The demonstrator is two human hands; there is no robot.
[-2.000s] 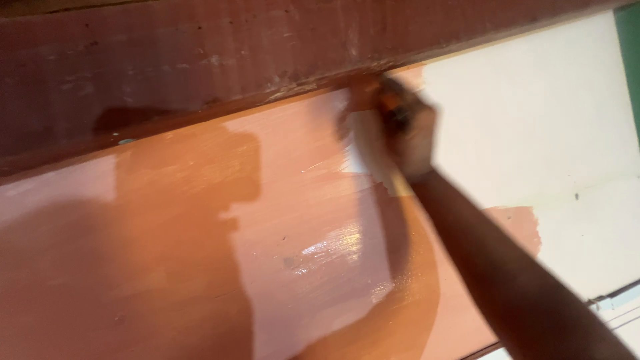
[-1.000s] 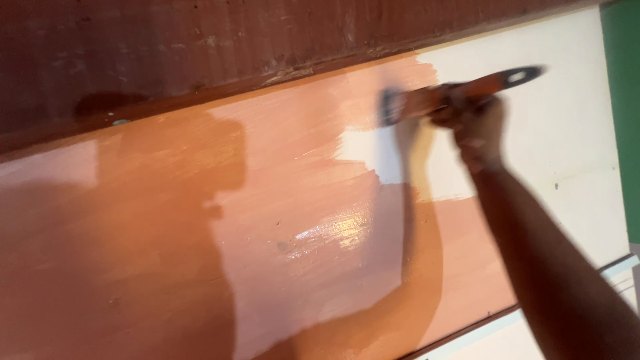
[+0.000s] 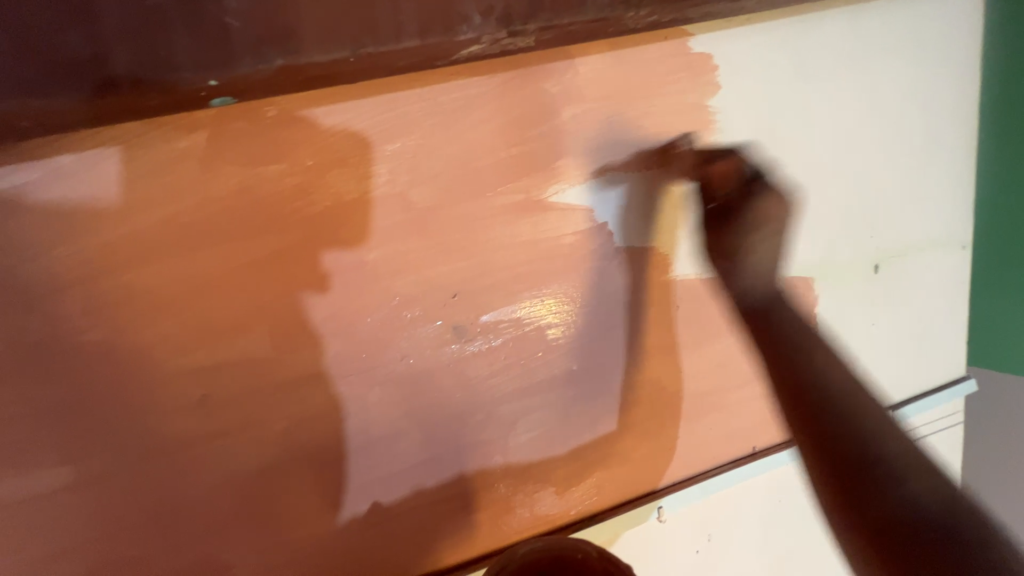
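My right hand (image 3: 744,208), blurred, is closed around a paintbrush (image 3: 652,160) at the right of centre. The brush's bristle end points left, at the border between wet orange-pink paint (image 3: 480,240) and bare cream wall (image 3: 848,144). The paint covers most of the wall band and shines in its middle. Shadows of a head and an arm fall across it. My left hand is not in view. A dark rounded thing (image 3: 560,558), perhaps a container, shows only its top at the bottom edge.
A dark red-brown board (image 3: 320,32) runs along the top of the painted band. Below the band lies a thin dark edge (image 3: 720,464) with a pale strip (image 3: 728,480) under it. A green surface (image 3: 1000,192) stands at the far right.
The right hand has moved down from the upper border, still with the brush. More orange-pink paint shows at the upper right than two seconds ago. The dark rounded thing has come into view.
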